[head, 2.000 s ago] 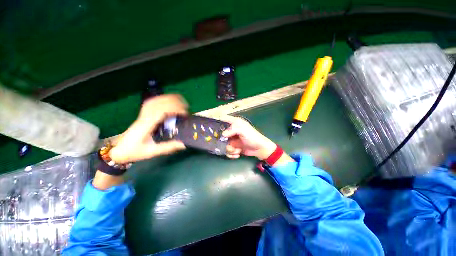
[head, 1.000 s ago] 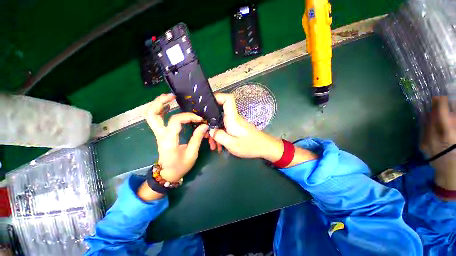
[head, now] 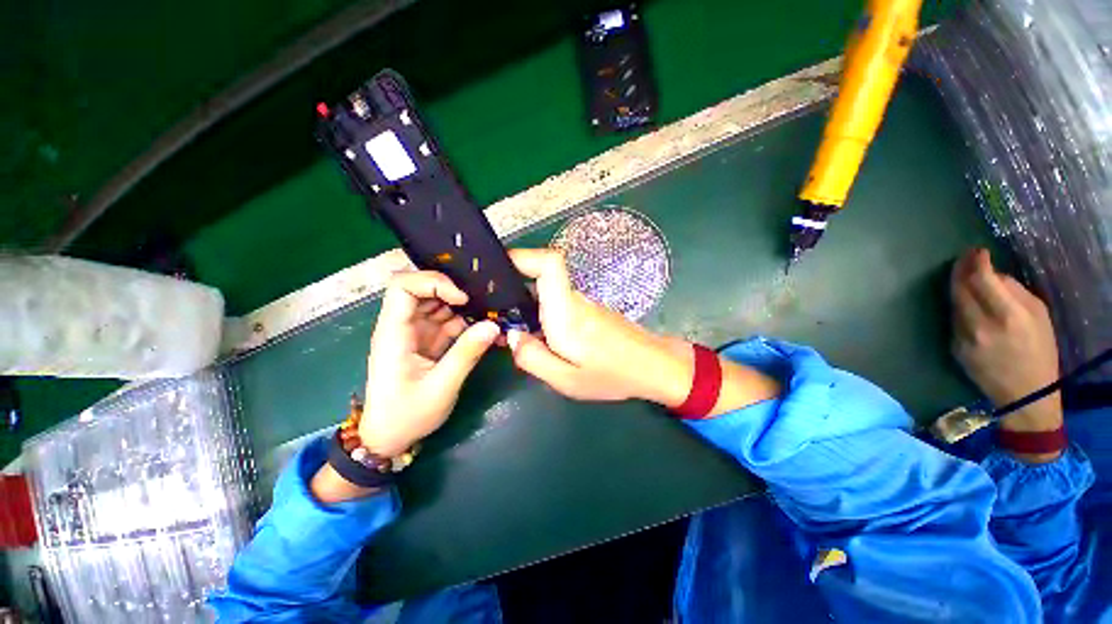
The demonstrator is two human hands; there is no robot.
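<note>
A black phone body (head: 427,201) with a white square label near its far end is held tilted over the bench edge. My left hand (head: 421,354) grips its near end from the left, thumb and fingers at the bottom corner. My right hand (head: 591,335), with a red wrist band, grips the same end from the right. The fingertips of both hands nearly meet at the phone's near edge; whether a small part is between them cannot be told. A round speckled screw dish (head: 613,263) lies just beyond my right hand.
A yellow electric screwdriver (head: 857,110) points nose-down at upper right. Another phone (head: 618,70) lies on the green belt. Clear trays stand at left (head: 140,500) and right (head: 1030,159). A whitish roll (head: 110,319) is far left. Another person's hand (head: 1006,335) rests at right.
The phone has turned from lying sideways to pointing away, and both hands have moved to its near end. The screw dish has come into view. The other person's hand has moved onto the bench.
</note>
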